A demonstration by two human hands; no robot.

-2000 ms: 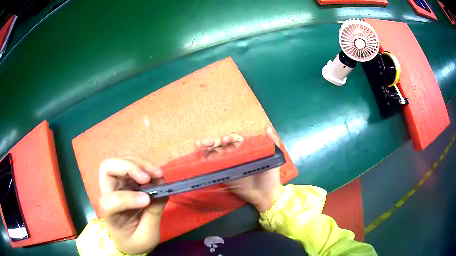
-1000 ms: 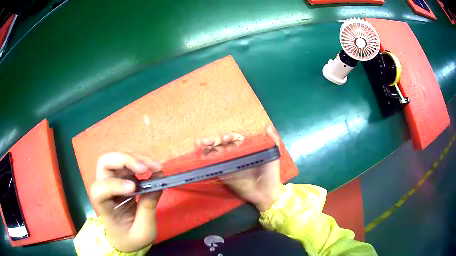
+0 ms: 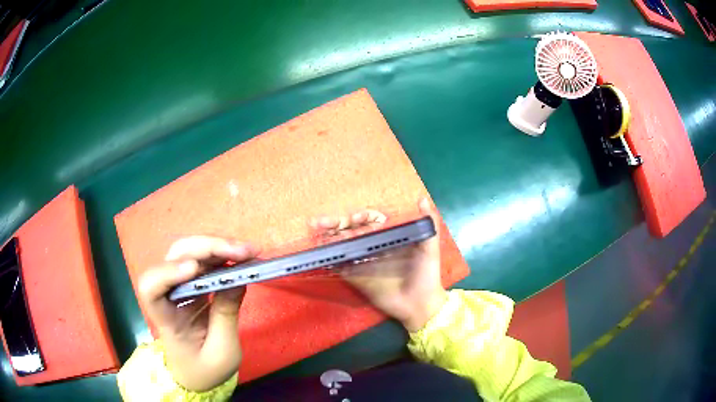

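Observation:
The tablet (image 3: 314, 257) is held edge-on above an orange foam pad (image 3: 275, 165), its dark grey side frame with ports and slots facing me. My left hand (image 3: 196, 314) grips its left end, fingers above and thumb below. My right hand (image 3: 400, 283) is at its right part, palm beneath and behind the edge; some fingertips show above it. The tablet's screen and back faces are mostly hidden at this angle.
A white portable fan (image 3: 565, 69) stands at the upper right beside a black tape dispenser (image 3: 608, 133) on another orange pad (image 3: 659, 141). At the left, a second tablet (image 3: 17, 306) lies on an orange pad (image 3: 67, 290). More pads lie along the far side.
The tablet has tilted and shifted slightly up and left, so more of its left end with ports shows. The left fingers have moved along that end. The line of pads at the top has slid left.

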